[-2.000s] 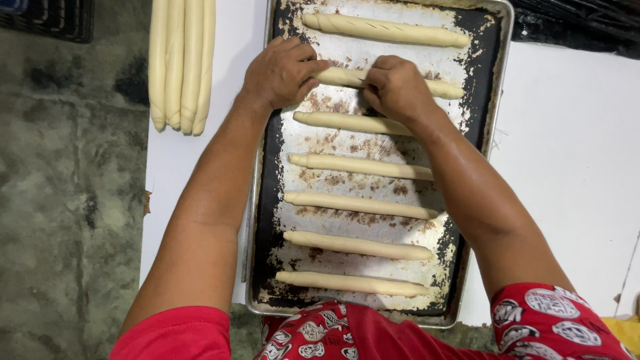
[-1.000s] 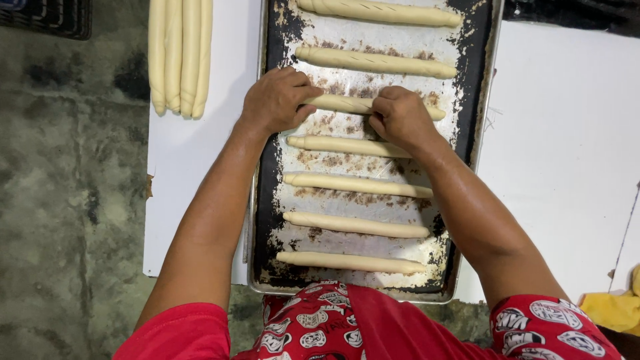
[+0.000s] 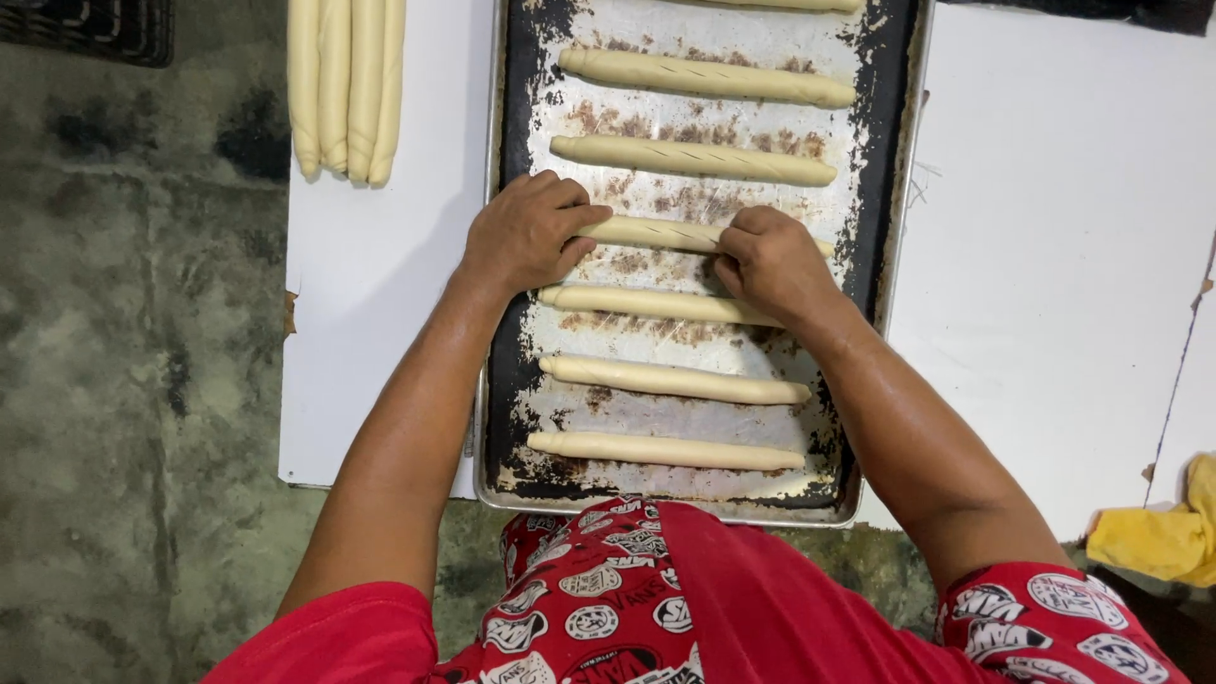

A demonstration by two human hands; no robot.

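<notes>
Several long dough sticks lie crosswise on a worn metal baking tray [image 3: 665, 484]. My left hand [image 3: 532, 233] has its thumb and index finger at the left end of one dough stick [image 3: 655, 233], which bears short slanting cuts. Over the right part of that same stick, my right hand [image 3: 774, 261] has its fingers curled; whether it holds a small tool is hidden. Farther up the tray, a dough stick [image 3: 693, 160] and another [image 3: 708, 78] show slanting cuts. Nearer my body, a stick [image 3: 655, 304], a second [image 3: 674, 380] and a third [image 3: 665, 450] look uncut.
Four-sided white table boards [image 3: 1045, 237] lie under the tray. Several dough strips [image 3: 366, 95] rest side by side at the upper left. A yellow cloth [image 3: 1154, 541] is at the right edge, a black crate [image 3: 90, 24] at the upper left, and black plastic [image 3: 1130, 9] at the top right.
Both hands have moved from a stick farther up the tray to the one nearer my body. This nearer stick now shows slanting cuts. The view has shifted along the tray.
</notes>
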